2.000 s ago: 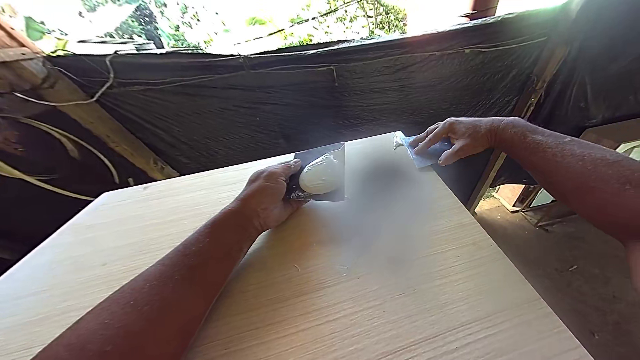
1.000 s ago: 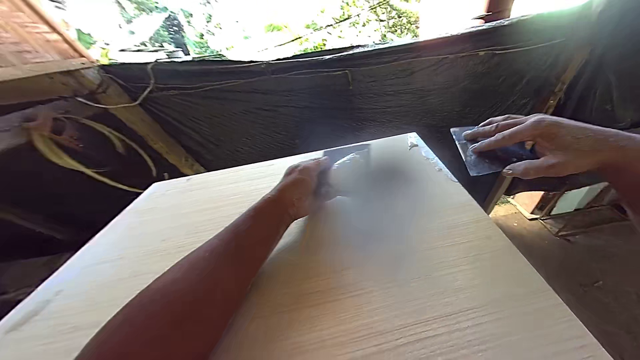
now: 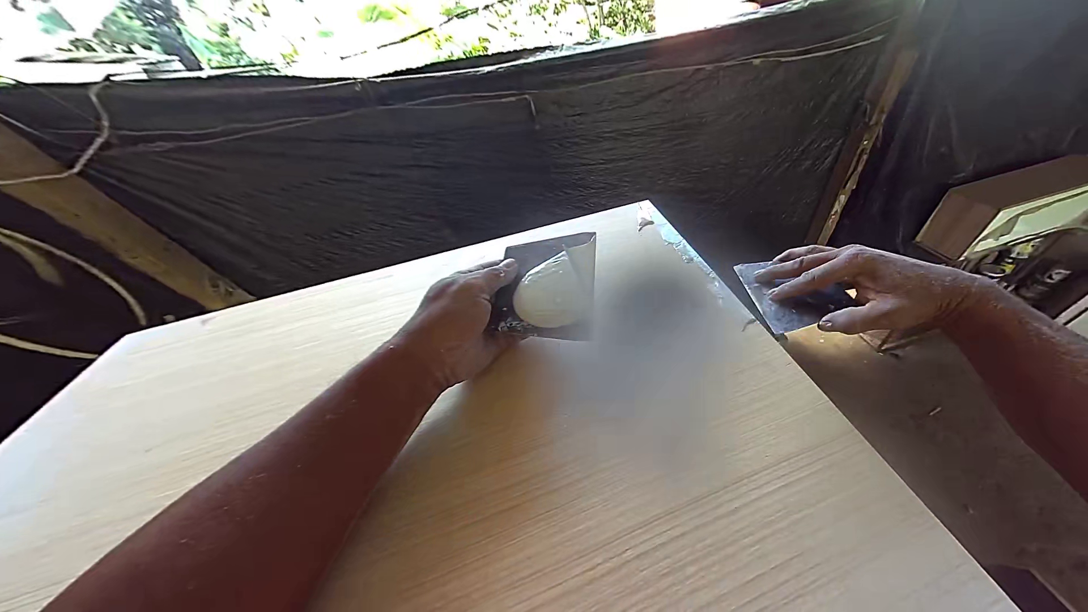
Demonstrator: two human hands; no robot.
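Note:
My left hand grips a dark flat filler blade just above the pale wood-grain panel; a smooth mound of off-white putty lies on that blade. In my right hand is a second thin metal filler blade, held under spread fingers by the panel's right edge. Whitish putty is smeared along that edge near the far corner. A grey blur covers part of the panel between the hands, so its surface is hidden there.
Black plastic sheeting hangs behind the panel, with cords across it. A slanting wooden beam stands at the left and a wooden post at the right. A brown wooden cabinet holding small items is at the far right, above the floor.
My right hand and its blade were over the far corner two seconds ago, then moved right, off the panel, and are now lower beside its edge. My left hand keeps holding its putty-loaded blade.

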